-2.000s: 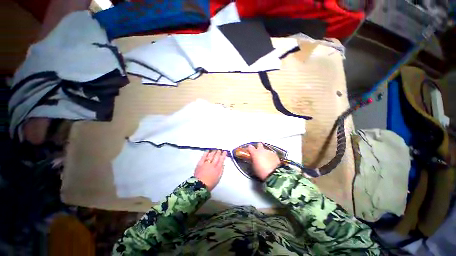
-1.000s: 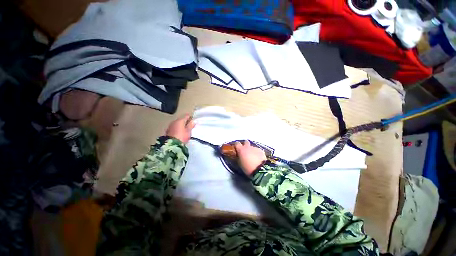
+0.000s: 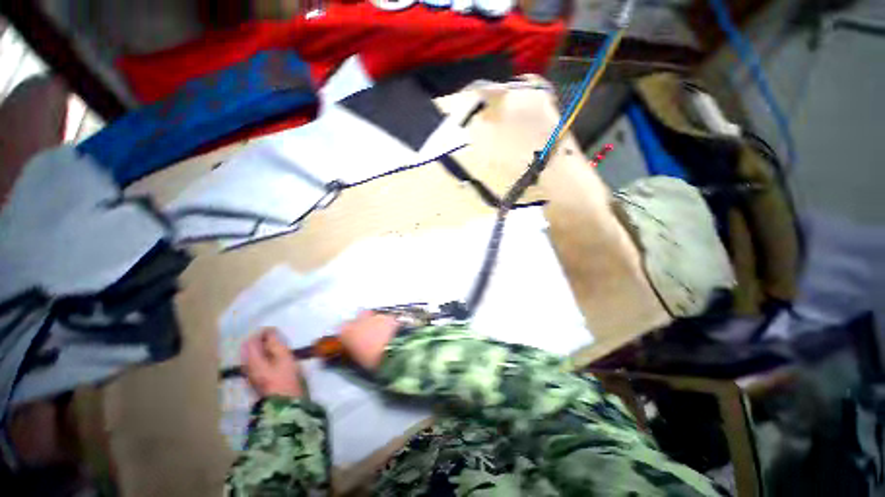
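Note:
A white garment panel (image 3: 427, 262) lies on the tan pressing board, with a dark narrow line running across its lower left part. My right hand (image 3: 369, 338) is closed on the steam iron (image 3: 328, 347); its orange-brown handle end shows left of the hand, and most of the iron is hidden under the hand and sleeve. The dark steam hose (image 3: 493, 250) rises from behind the hand. My left hand (image 3: 271, 363) rests on the panel's left part over the dark line, just left of the iron; it is blurred, and whether its fingers pinch cloth I cannot tell.
White and black cloth (image 3: 78, 262) is draped at the board's left end. White pieces (image 3: 281, 170) and a dark piece (image 3: 398, 112) lie on the far side. A dark strip (image 3: 468, 179) crosses under the hose. Blue patterned and red cloth lie behind; a beige pad (image 3: 674, 243) is at right.
The view has turned. My right hand has moved the iron left along the dark line, close to my left hand. My left hand is now at the panel's left end, nearer my body.

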